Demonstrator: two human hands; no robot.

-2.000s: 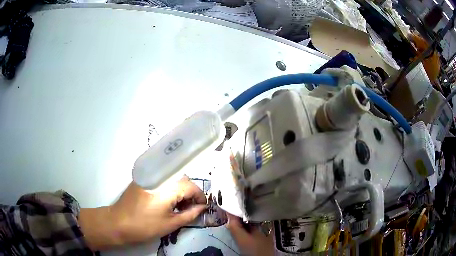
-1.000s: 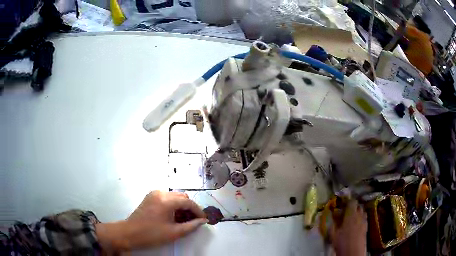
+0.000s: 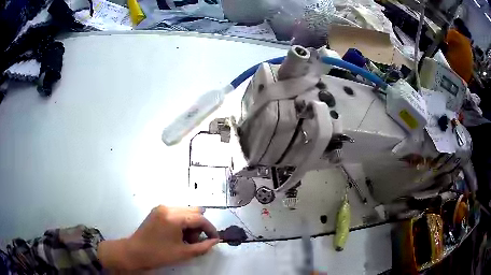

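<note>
My left hand (image 3: 167,239) is at the bottom left, with thumb and forefinger pinching a small dark workpiece (image 3: 234,235) at the front edge of the machine bed. A thin thread runs near the piece. A blurred narrow grey shape (image 3: 307,250), perhaps scissor blades, stands at the bottom edge to the right of it, with a bit of orange below. My right hand cannot be made out; it is below the picture or cut off. The off-white sewing machine (image 3: 344,123) is behind, its metal slide plate (image 3: 208,185) left of the needle area.
The white lamp (image 3: 194,115) on its blue neck hangs over the bed. A yellow-green handled tool (image 3: 342,225) lies right of the hands. An open container with orange-yellow items (image 3: 428,241) is at far right. Dark cloth (image 3: 51,67) lies at the back left; papers and plastic line the back edge.
My right hand has left the orange handles at the right, which no longer show there. The blurred grey shape has appeared near the workpiece. My left hand still pinches the piece.
</note>
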